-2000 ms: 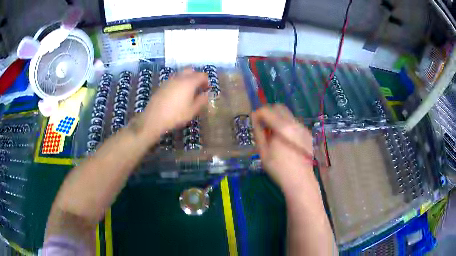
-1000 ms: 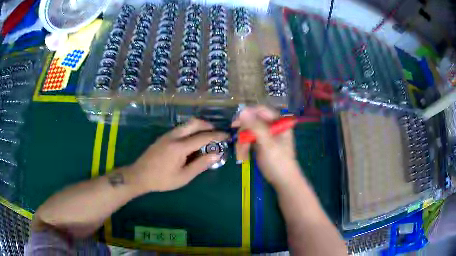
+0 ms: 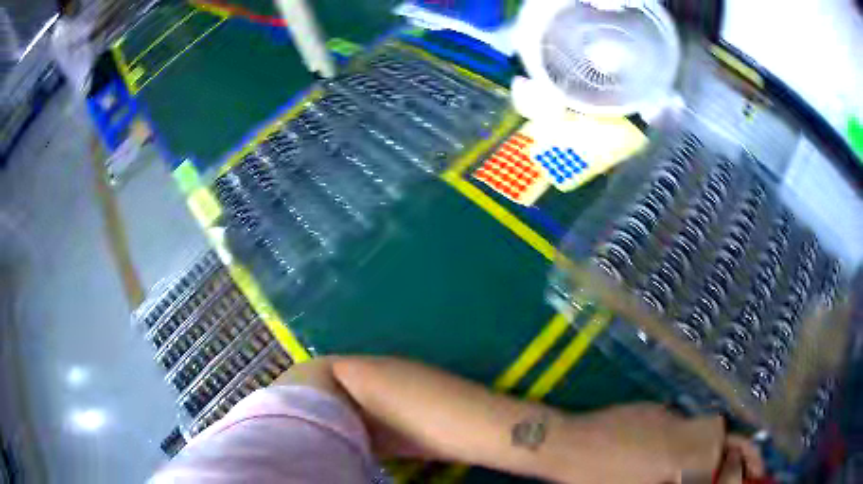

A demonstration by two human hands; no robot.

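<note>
The view is blurred and turned to the left. My left hand [image 3: 695, 446] is at the lower right, at the end of a bare forearm reaching across the bottom; its fingers are blurred and partly cut off, so any held part is hidden. My right hand cannot be made out. The main clear tray [image 3: 653, 326] lies above and beyond my left hand, with rows of silver ring parts [image 3: 695, 312] standing in it. A small red blur shows at the lower right edge, too unclear to name.
A left clear tray [image 3: 317, 203] with parts lies on the green mat [image 3: 407, 274]. Sticker sheets [image 3: 516, 170] and a white fan [image 3: 601, 57] stand behind. Another tray of parts [image 3: 213, 331] is below the bench edge. A monitor [image 3: 804, 47] is at upper right; grey floor shows left.
The view has swung left, moving the main tray to the right side of the picture. My left hand, earlier at a round part, is now at the lower right; my right hand has left view.
</note>
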